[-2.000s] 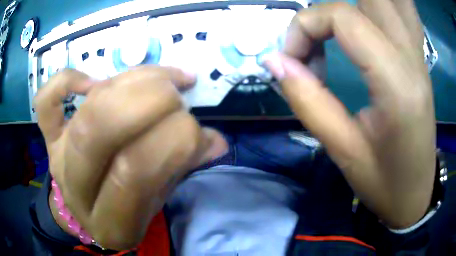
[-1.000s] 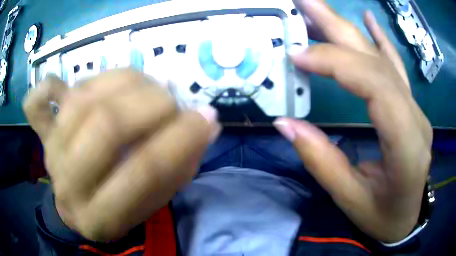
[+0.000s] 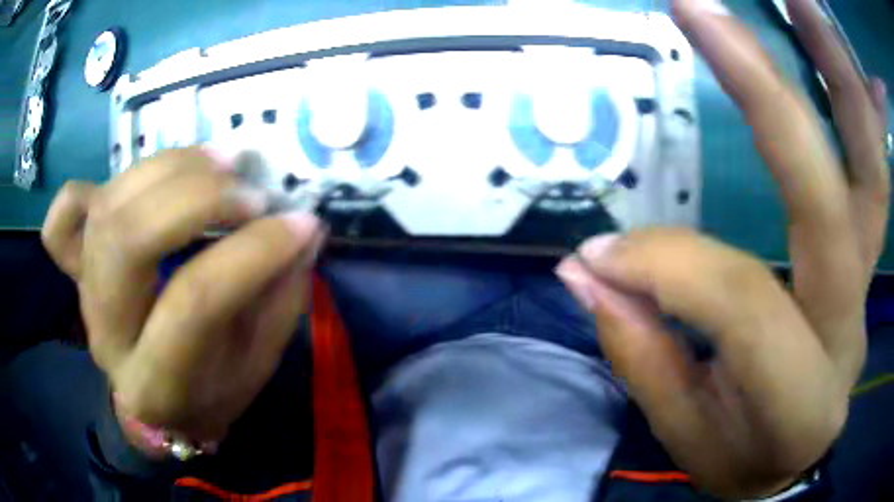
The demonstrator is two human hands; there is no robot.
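A pale three-ring panel (image 3: 453, 211) lies across the view at the bench's front edge, its raised rim on the far side. Two ring seats with bluish sides show, one at the middle left (image 3: 372, 147) and one at the right (image 3: 594, 147). Small shiny details sit below each ring, above dark notches. My left hand (image 3: 196, 275) is curled over the panel's left front part and hides it; its fingers are blurred. My right hand (image 3: 735, 324) has thumb and forefinger tips together at the front edge by the right notch, its other fingers raised. Whether either hand holds a small part cannot be told.
A round disc (image 3: 101, 59) lies on the blue-green bench (image 3: 750, 186) at the far left. A narrow silver strip (image 3: 35, 113) lies beyond it at the left. Another strip at the far right is mostly hidden by my right fingers. My lap is below the bench edge.
The panel has shifted right in view, and a second ring is uncovered. My left hand has moved left of that ring. My right thumb and forefinger, apart a second ago, have come together.
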